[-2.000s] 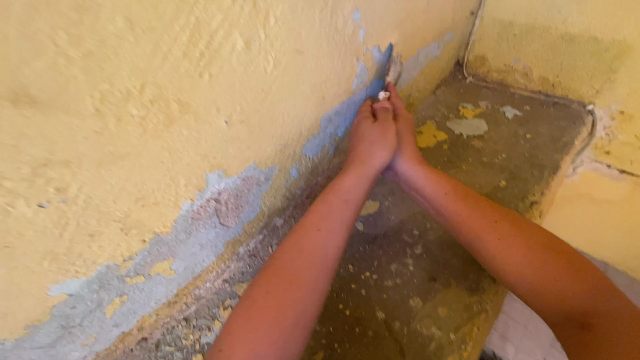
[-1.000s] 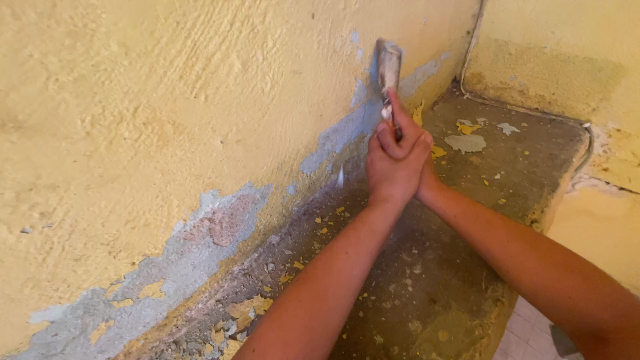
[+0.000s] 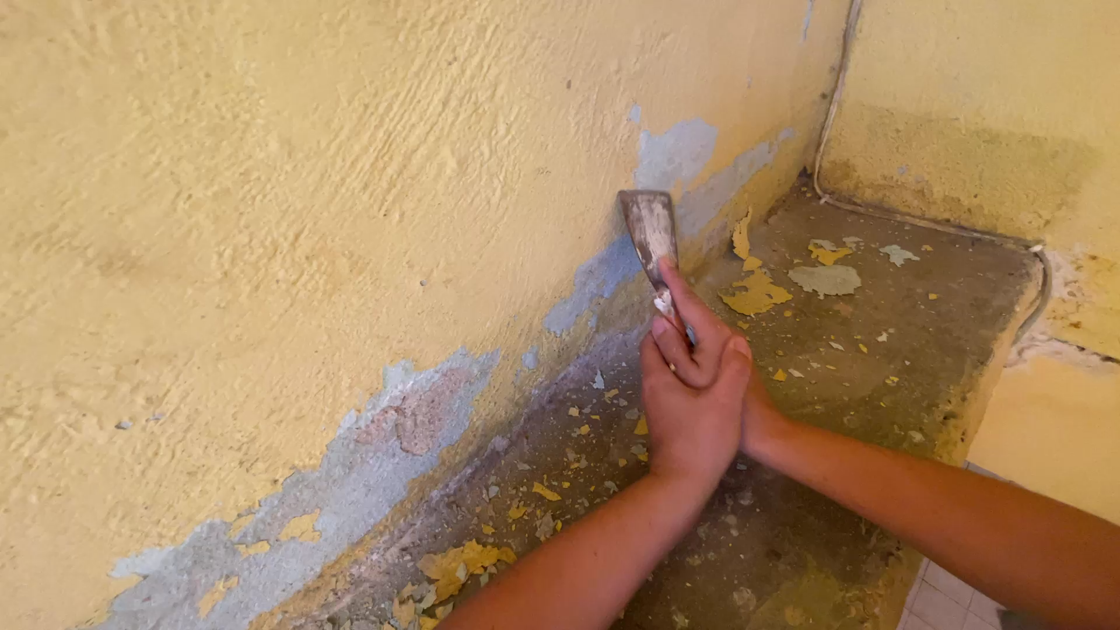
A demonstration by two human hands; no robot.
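A putty knife with a worn metal blade (image 3: 649, 229) points up and slightly left, its edge at the yellow painted wall (image 3: 350, 219) beside a bare grey-blue patch (image 3: 675, 153). Its handle is mostly hidden inside my grip. My right hand (image 3: 700, 324) holds it, with a finger stretched along the base of the blade. My left hand (image 3: 696, 411) is wrapped around the right hand and the lower handle, so both hands press together. Below the blade another stretch of paint is off the wall.
A concrete ledge (image 3: 840, 350) runs along the wall, strewn with yellow and grey paint flakes (image 3: 757, 293). A cable (image 3: 927, 224) follows the corner and the ledge's far end. Floor tiles (image 3: 945, 595) show at lower right.
Both hands and the putty knife have come down and nearer along the wall. A bare patch shows above the blade, where hands and tool partly covered the wall before.
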